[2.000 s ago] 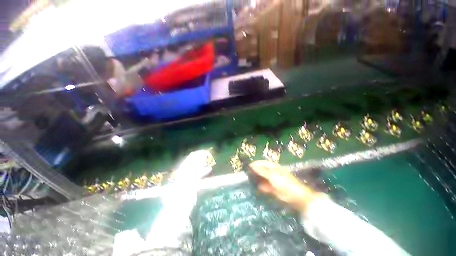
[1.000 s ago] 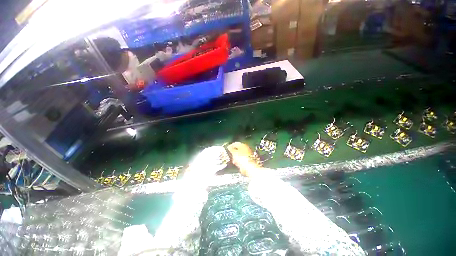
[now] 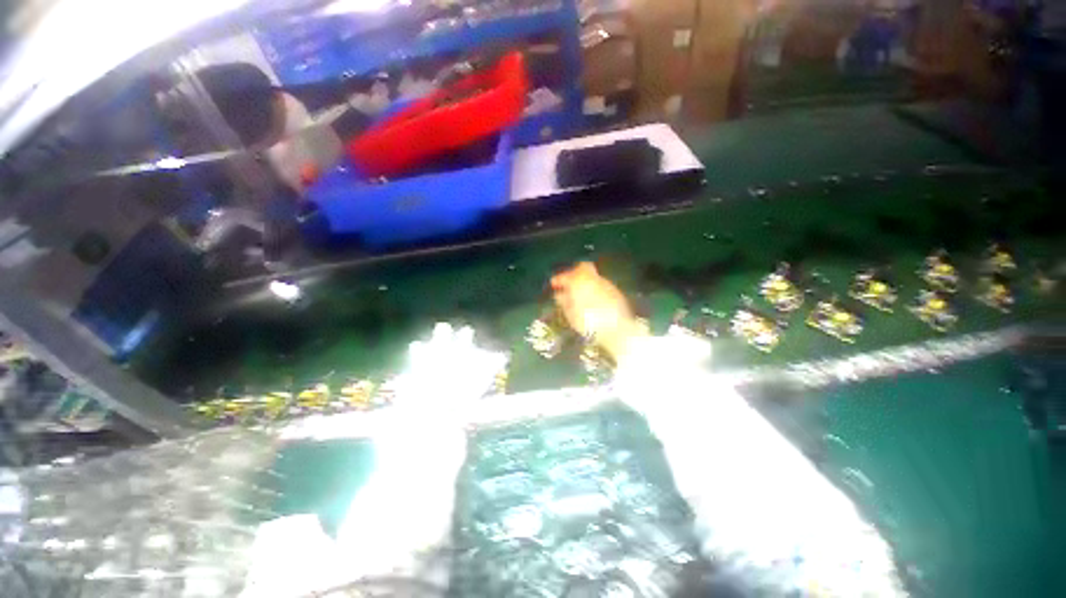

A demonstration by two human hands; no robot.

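My left hand (image 3: 450, 360), in a white glove and overexposed, is over the near edge of the green conveyor belt (image 3: 386, 304); its fingers are washed out and I cannot tell if they hold anything. My right hand (image 3: 599, 310), blurred, reaches farther over the belt, to the right of my left hand. Nothing is clearly visible in it. Circuit boards (image 3: 835, 319) lie in rows on the belt to the right, and more sit in a line at the left. One board (image 3: 544, 338) lies between my hands. A clear blister tray (image 3: 561, 502) lies in front of me.
Silvery stacked blister trays (image 3: 140, 514) are at the left. Across the belt, a red bin (image 3: 444, 117) tilts on a blue bin (image 3: 415, 206), beside a dark block (image 3: 609, 164) on a white board (image 3: 684, 164). A person's dark-haired head (image 3: 240, 103) shows at the upper left.
My hands were close together over the belt's near edge. Now they are apart: my right hand has moved farther across the belt, my left slightly left. The view has shifted a little.
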